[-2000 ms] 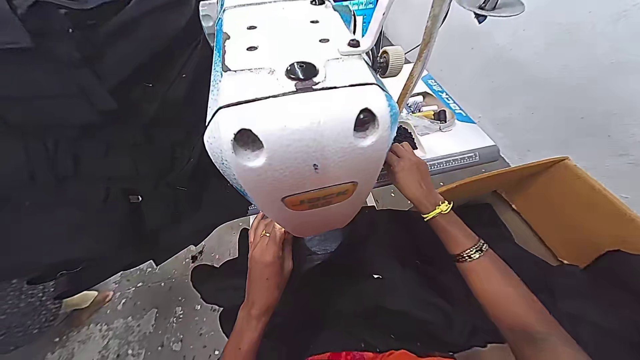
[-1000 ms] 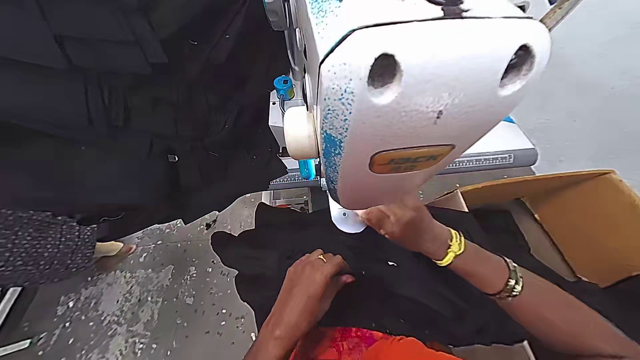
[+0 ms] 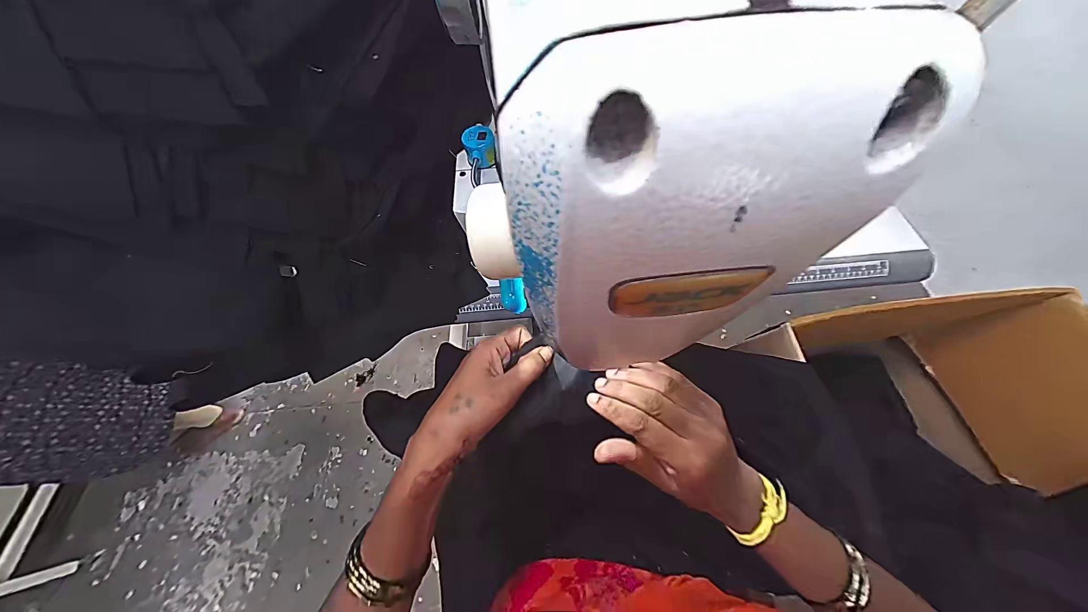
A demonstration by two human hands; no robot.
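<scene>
The white head of a Jack sewing machine point(image 3: 705, 195) fills the upper middle of the head view, with its needle area hidden behind it. Just below its left lower edge, my left hand point(image 3: 476, 382) pinches the edge of a black cloth point(image 3: 544, 493) between thumb and fingers. My right hand point(image 3: 671, 433) is at the underside of the machine head, fingers spread over the cloth, seemingly holding nothing. The cloth spreads over my lap and off to the right.
At the right stands an open cardboard box point(image 3: 1003, 374). A large heap of black fabric point(image 3: 212, 212) fills the upper left. Below it show another person's foot point(image 3: 208, 425) and the worn grey floor point(image 3: 212, 527). A blue-capped part point(image 3: 478, 144) is beside the machine.
My left hand has moved up from the cloth on my lap to the machine's lower edge and now pinches the cloth. My right hand's fingers have spread. The view has moved closer to the machine.
</scene>
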